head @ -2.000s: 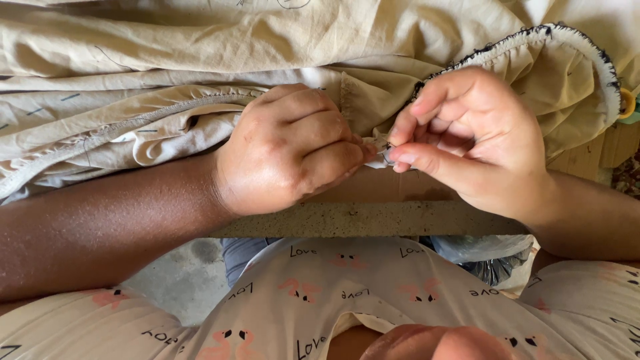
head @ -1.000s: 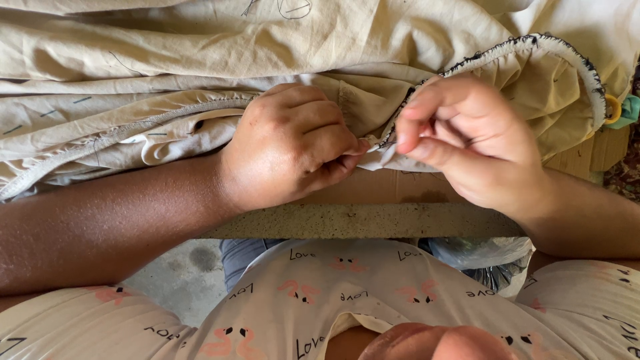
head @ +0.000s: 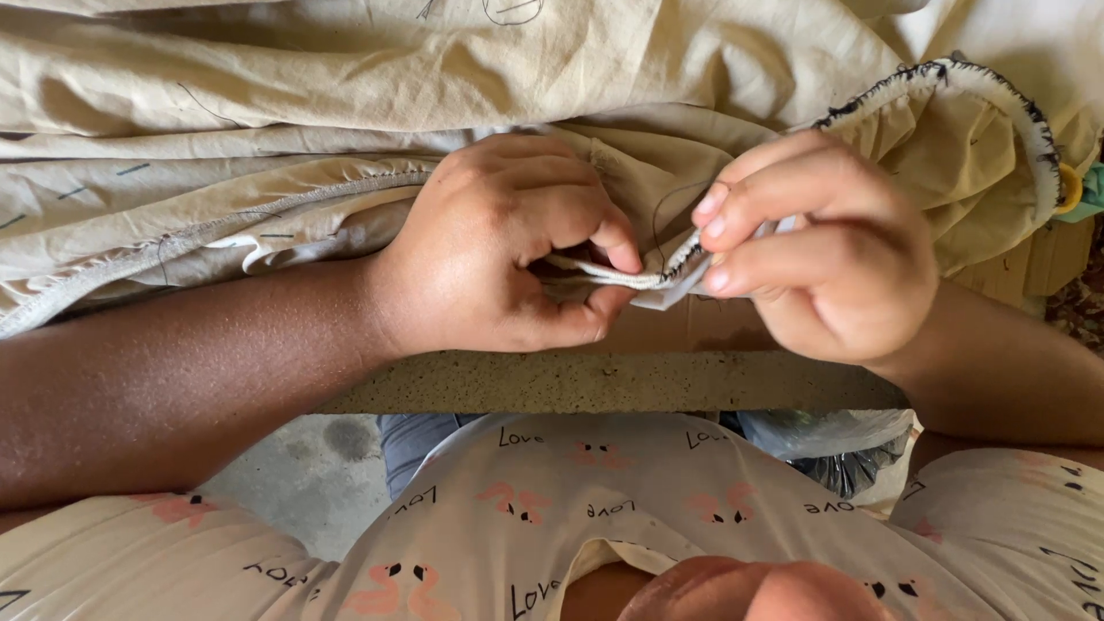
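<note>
Beige gathered fabric (head: 345,86) lies in folds over the work surface. My left hand (head: 517,250) pinches its pale stitched edge between thumb and forefinger, near the middle. Just to the right, my right hand (head: 819,250) grips the same edge where dark thread stitches (head: 686,254) begin. A loose dark thread (head: 657,220) loops up between the hands. From beyond my right hand, the edge with dark overcast stitching (head: 975,71) curves away to the upper right. No needle can be made out.
The table's speckled front edge (head: 604,382) runs below my hands. A yellow ring and green item (head: 1069,190) are at the far right. Plastic bags (head: 837,440) hang or lie below the table edge. Wooden pieces (head: 1018,259) show at right.
My left hand's fingers have opened from a closed fist-like grip into a pinch on the edge. My right fingers have come down onto the edge, which is now more visible between the hands.
</note>
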